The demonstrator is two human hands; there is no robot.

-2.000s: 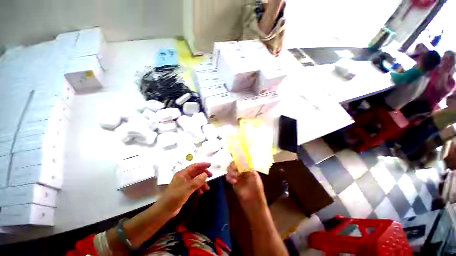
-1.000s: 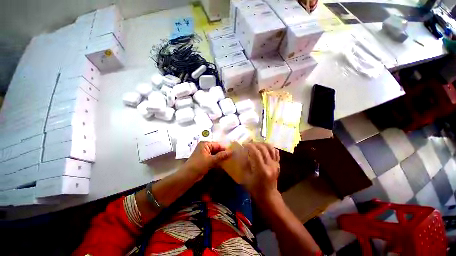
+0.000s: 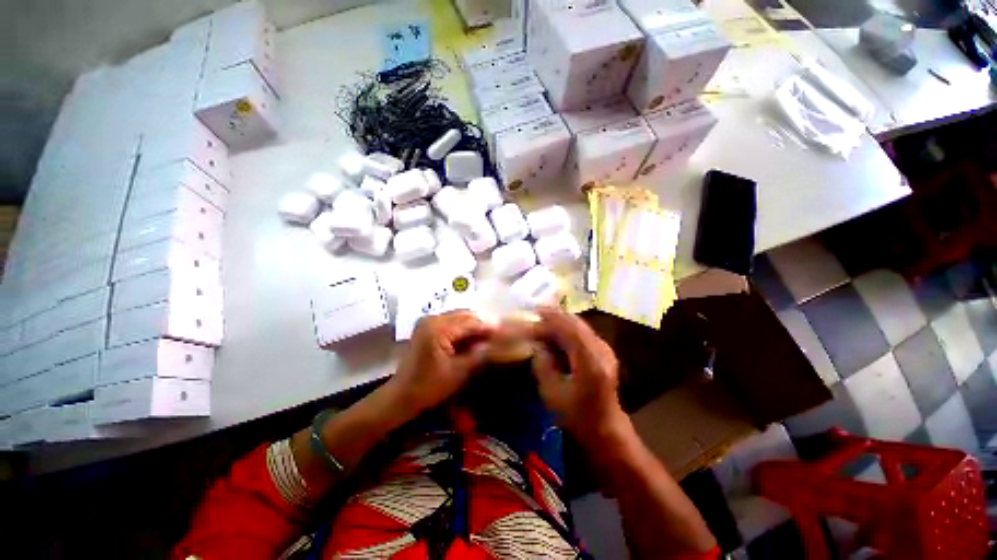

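My left hand (image 3: 443,356) and my right hand (image 3: 579,366) meet at the table's front edge. Their fingertips pinch a small yellowish label sheet (image 3: 509,337), which is blurred. A white retail box (image 3: 348,311) stands to the left of my hands. A white box lid or sleeve (image 3: 429,300) with a round gold mark lies beside it, its lower part behind my left hand. Glossy white charging cases (image 3: 413,213) lie in a loose pile behind. Spare label sheets (image 3: 636,257) with yellow edges lie fanned to the right of the cases.
Packed white boxes (image 3: 164,284) fill the left side. Stacked boxes (image 3: 579,66) stand behind right. Black cables (image 3: 405,109) and a blue card (image 3: 407,44) lie behind the cases. A black smartphone (image 3: 726,221) lies right. A brown carton (image 3: 754,350) and red stool (image 3: 896,492) are below.
My hands first came together at a yellow sheet. Now the sheet shows smaller between my fingertips, and my right hand has shifted slightly right. The camera view has tilted downward, bringing the table nearer.
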